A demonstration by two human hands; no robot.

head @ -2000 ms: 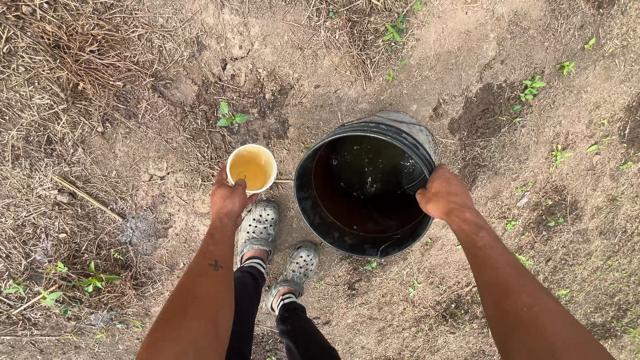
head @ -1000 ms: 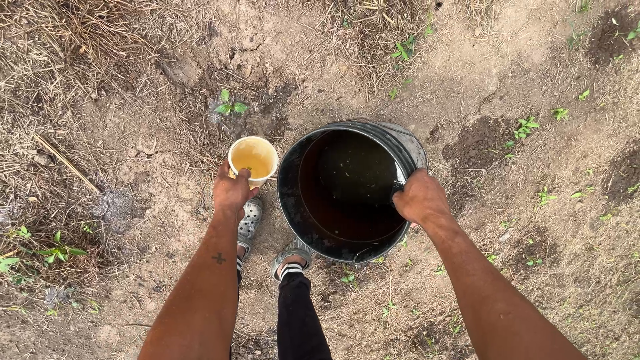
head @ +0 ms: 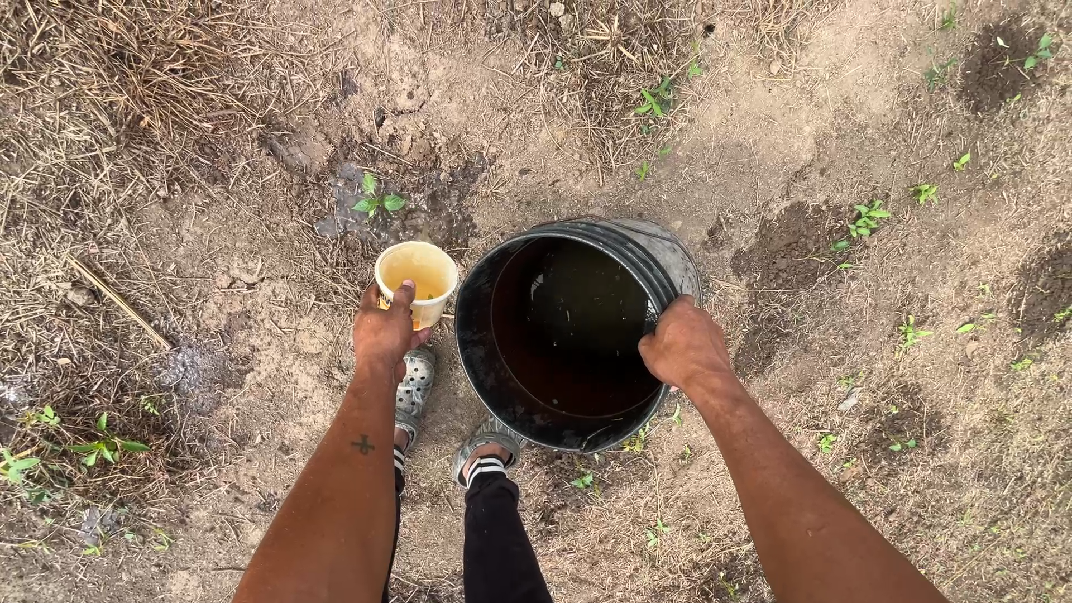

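Observation:
My left hand (head: 385, 331) grips a pale plastic cup (head: 431, 311) by its near side, thumb at the rim, with yellowish liquid inside. Just right of the cup is a black plastic bucket (head: 477, 335), tilted so that its mouth faces me. Dark brownish liquid with small floating specks lies in it. My right hand (head: 687, 343) is closed on the bucket at the right side of its rim; the fingers are partly hidden. The cup is outside the bucket, close to its left edge.
My clog-shod feet (head: 414, 389) stand below the cup and bucket. A small green seedling (head: 378, 198) grows in wet soil beyond the cup. More seedlings (head: 868, 218) and damp patches lie to the right. Dry grass (head: 159, 67) covers the upper left, and a dry stalk (head: 121, 301) lies at left.
The bucket has moved left relative to my feet, with my right hand still on it, and now partly covers one clog. My left hand still holds the cup.

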